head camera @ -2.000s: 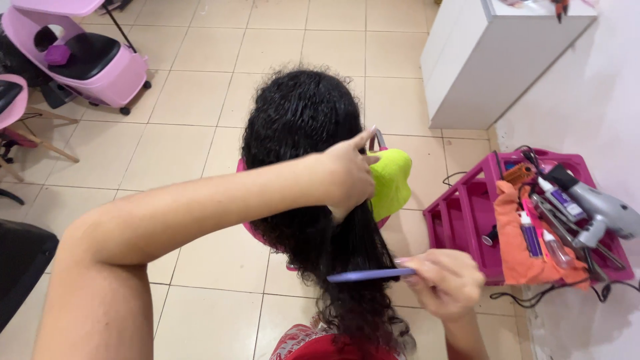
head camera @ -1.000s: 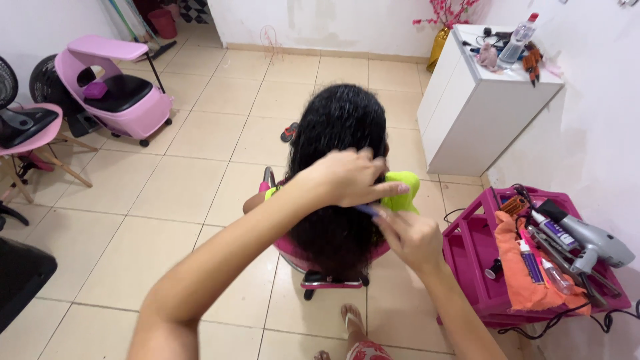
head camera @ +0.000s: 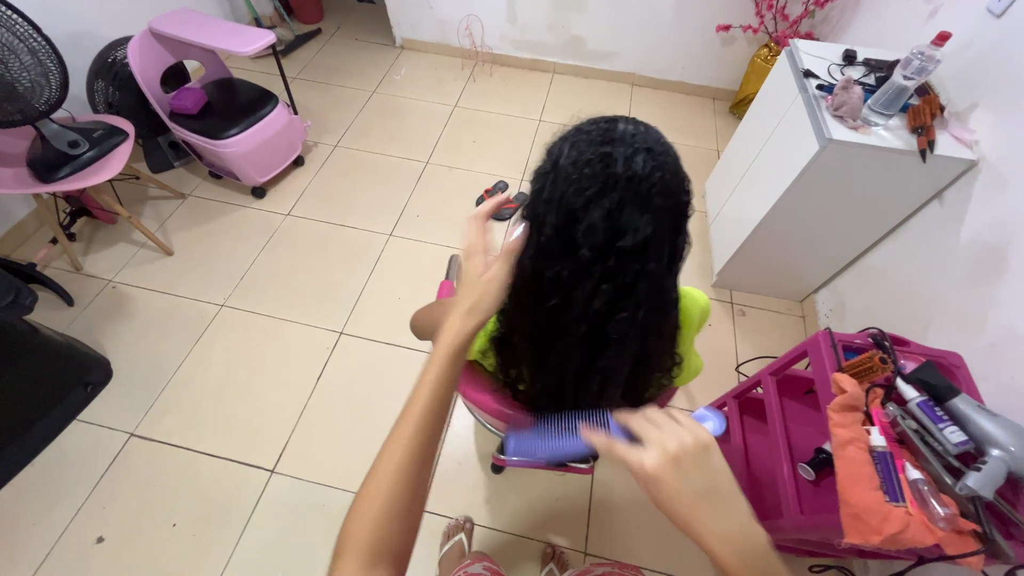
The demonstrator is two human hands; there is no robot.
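Note:
A person with long, dark curly hair (head camera: 600, 264) sits with their back to me on a pink chair (head camera: 500, 404), wearing a bright yellow-green top (head camera: 692, 336). My right hand (head camera: 672, 456) grips a purple comb (head camera: 552, 436) by its handle, its teeth just below the ends of the hair. Beside the left edge of the hair is my left hand (head camera: 488, 264), fingers spread, with no tool in it; whether the fingertips touch the hair is unclear. Both hands are slightly blurred.
At right stands a magenta trolley (head camera: 788, 448) with a grey hair dryer (head camera: 984, 432), an orange cloth (head camera: 852, 472) and bottles. Behind it is a white cabinet (head camera: 768, 176). A pink salon cart (head camera: 240, 144) and a fan (head camera: 32, 72) stand at left.
My hands have moved apart from the back of the head, the left to the hair's left side, the right down with the comb. The hair, earlier gathered, hangs loose and spread.

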